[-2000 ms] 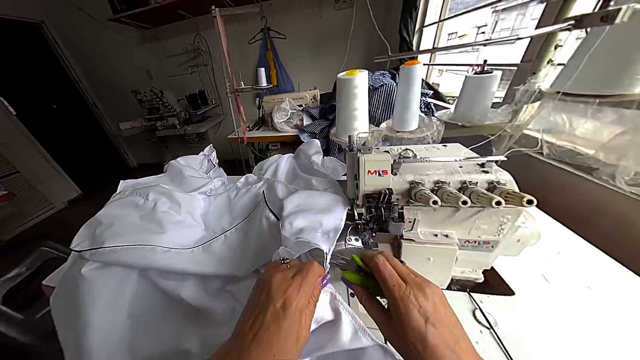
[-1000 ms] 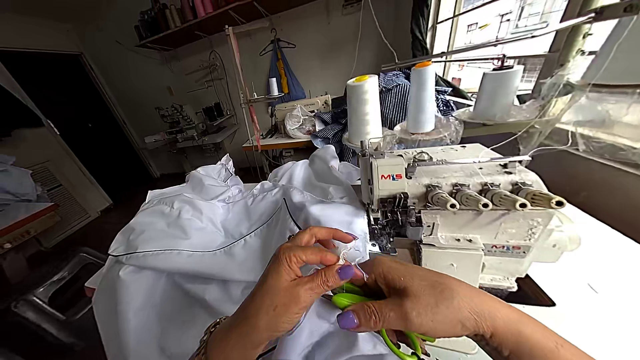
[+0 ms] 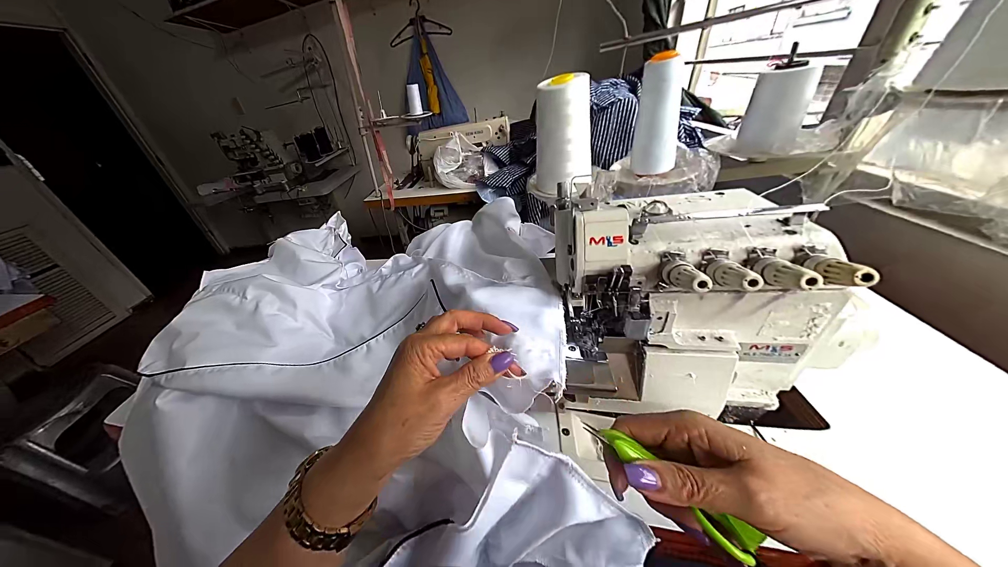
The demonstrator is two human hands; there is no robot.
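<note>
My left hand (image 3: pixel 449 370) pinches a small tuft of loose thread (image 3: pixel 504 354) between thumb and fingers, above the white fabric. In my right hand (image 3: pixel 693 480) are green-handled thread snips (image 3: pixel 630 447), their pointed tips toward the left, near the machine's front plate. White fabric with black piping (image 3: pixel 315 402) spreads over the table at left, and its edge reaches the presser foot area of the white overlock machine (image 3: pixel 709 315). A serged corner of fabric (image 3: pixel 551 480) lies below my hands.
Thread cones (image 3: pixel 563 130) stand behind the overlock machine. Another sewing machine (image 3: pixel 465 142) with a plastic bag and striped cloth sits farther back. A chair (image 3: pixel 71 441) is at lower left, and a window (image 3: pixel 772 39) at upper right.
My hands were together at the fabric beside the machine, then close to each other over it. Now they are apart, the left raised with thread, the right farther right with the snips.
</note>
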